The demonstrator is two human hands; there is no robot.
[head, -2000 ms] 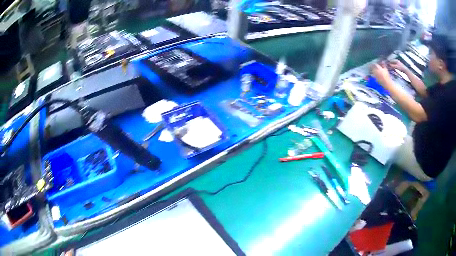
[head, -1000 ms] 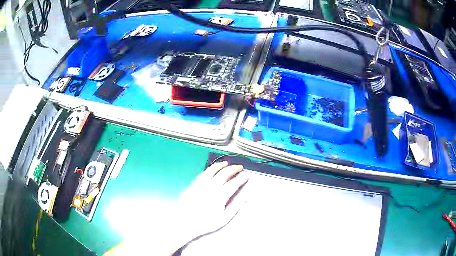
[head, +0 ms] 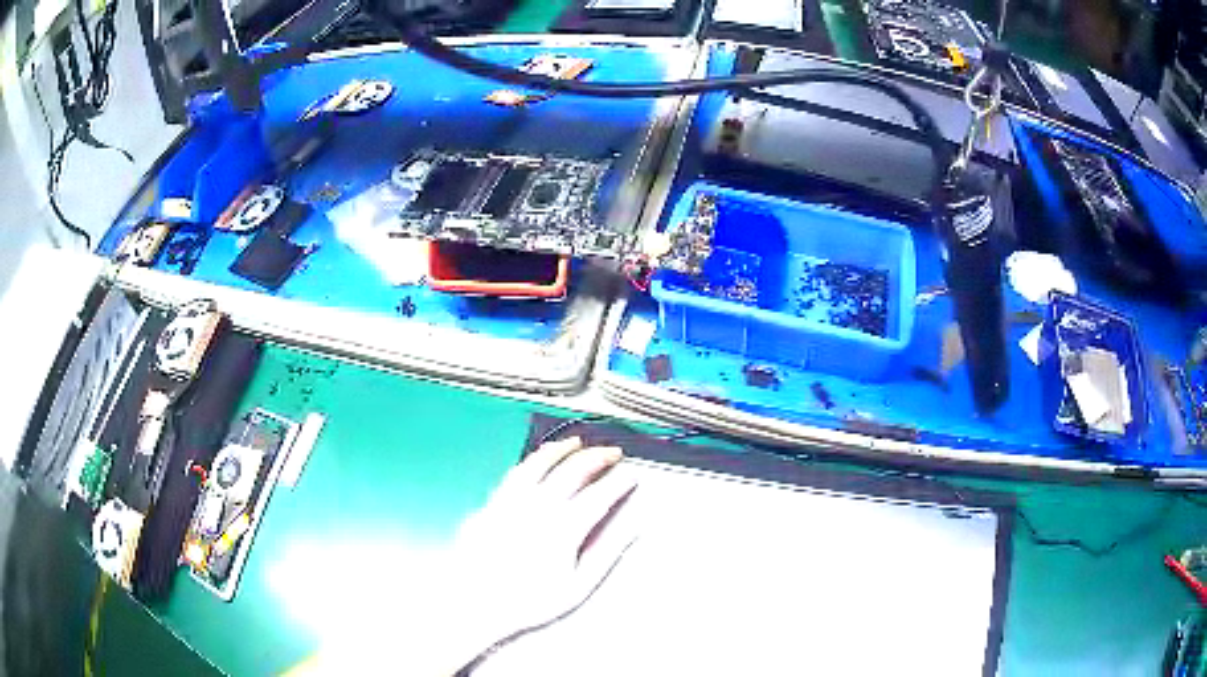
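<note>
A large bright white panel with a dark border (head: 807, 569) lies on the green mat, cut off by the lower edge. My left hand (head: 549, 542) lies over its upper left corner, fingers slightly apart, strongly overexposed. The hand's lower part blends into the glare. No grip around the panel shows. My right hand is not in view.
Behind stand a blue divided bin (head: 794, 337), a motherboard (head: 516, 199) across a red tray (head: 496, 284) and a small parts basket (head: 1092, 364). A black cylindrical tool (head: 977, 291) hangs on a hook. A laptop chassis (head: 166, 489) lies left.
The view has swung left from the other worker's side and then shifted slightly. My left hand came into view on the panel and has stayed at its corner since.
</note>
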